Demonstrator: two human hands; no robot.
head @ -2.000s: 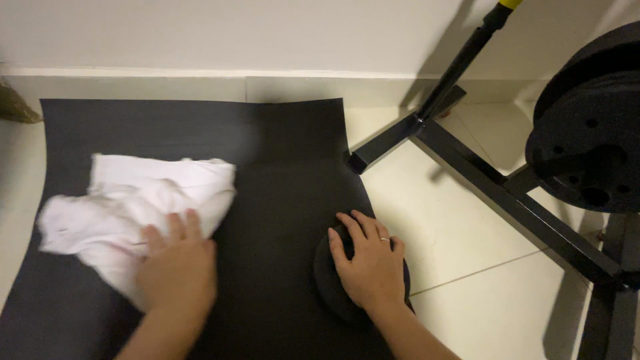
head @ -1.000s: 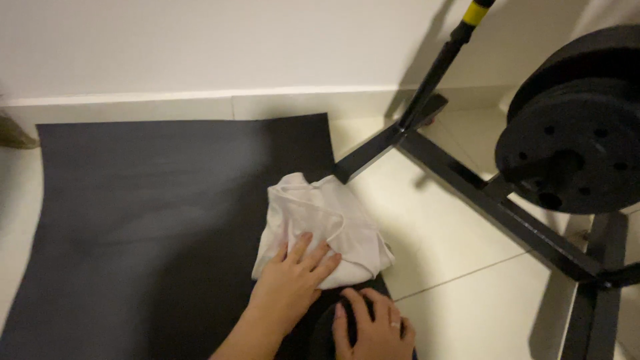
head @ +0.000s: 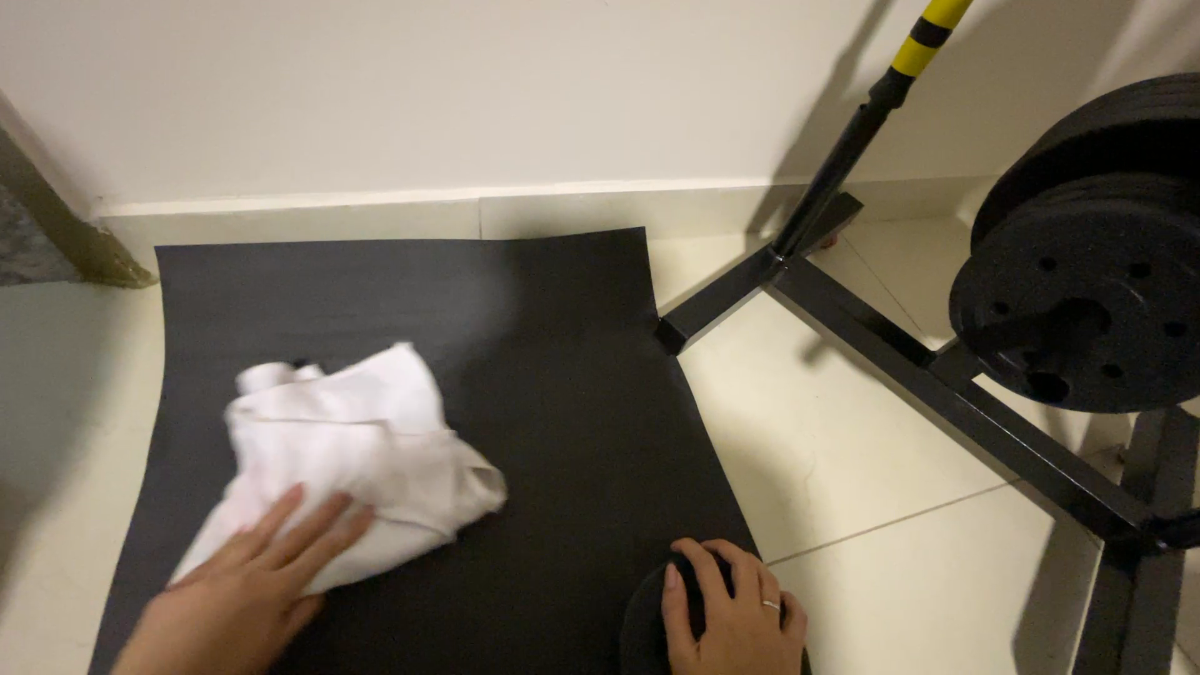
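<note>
A black mat [head: 562, 375] lies on the tiled floor against the wall. On its left part, a crumpled white cloth [head: 356, 459] is pressed down under my left hand [head: 253, 572], whose fingers are spread flat on it and slightly blurred. My right hand [head: 736, 605] rests over a round black object [head: 642, 614], possibly a weight plate, at the mat's lower right edge. Its fingers curl over the top, and a ring shows on one finger. Most of the round object is hidden by the hand and the frame's lower edge.
A black metal rack [head: 956, 412] stands to the right, one foot touching the mat's edge. It carries black weight plates [head: 1087, 300]. A black and yellow upright [head: 923, 42] rises from it. The wall's skirting [head: 375, 220] runs behind the mat; a door frame [head: 84, 225] is at the left.
My left hand and the white cloth were at the mat's left, then by its right edge beside my right hand, and are now back at the left. My right hand stays at the round object.
</note>
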